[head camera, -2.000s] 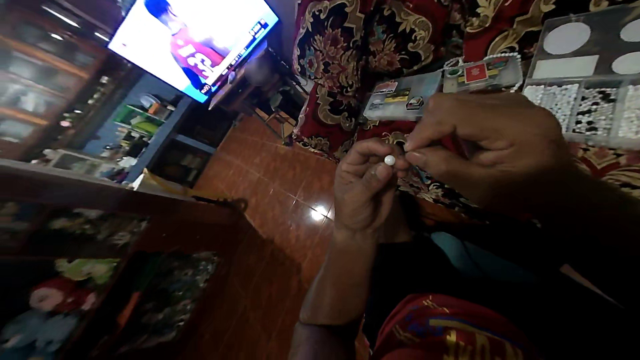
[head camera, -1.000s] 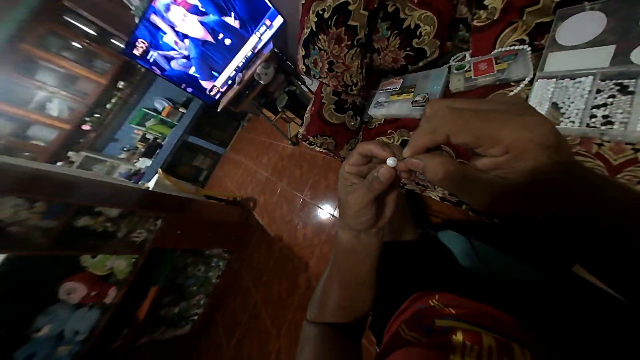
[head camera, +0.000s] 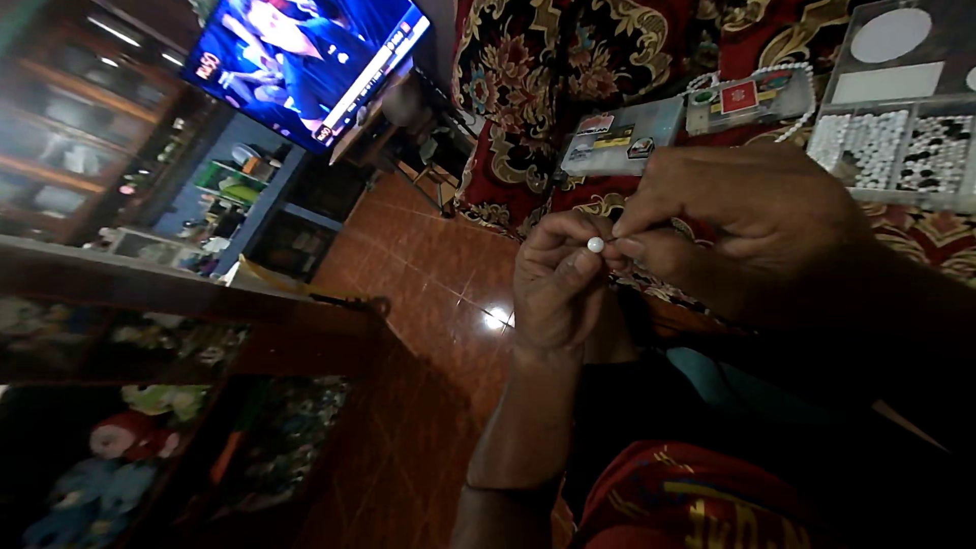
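Note:
A round white bead (head camera: 595, 245) is pinched between the thumb and fingers of my left hand (head camera: 560, 278), in the middle of the view. Just right of it, my right hand (head camera: 732, 217) has its thumb and forefinger together close to the bead. Something thin and dark seems to run between those fingertips, too small to make out. Beyond my right hand, an open clear compartment box (head camera: 900, 105) holds many white beads (head camera: 877, 149) and a mix of black and white ones (head camera: 934, 156).
On the patterned red sofa cover (head camera: 507, 114) lie a flat plastic case (head camera: 621, 137) and a smaller clear box (head camera: 743, 103) with a white bead strand (head camera: 804, 91). A television (head camera: 305, 61) stands at the upper left, over a tiled floor (head camera: 427, 259). A glass-fronted cabinet (head camera: 290, 335) is at the left.
Both hands stay together around the white bead, with only slight finger movement. The picture on the television has changed.

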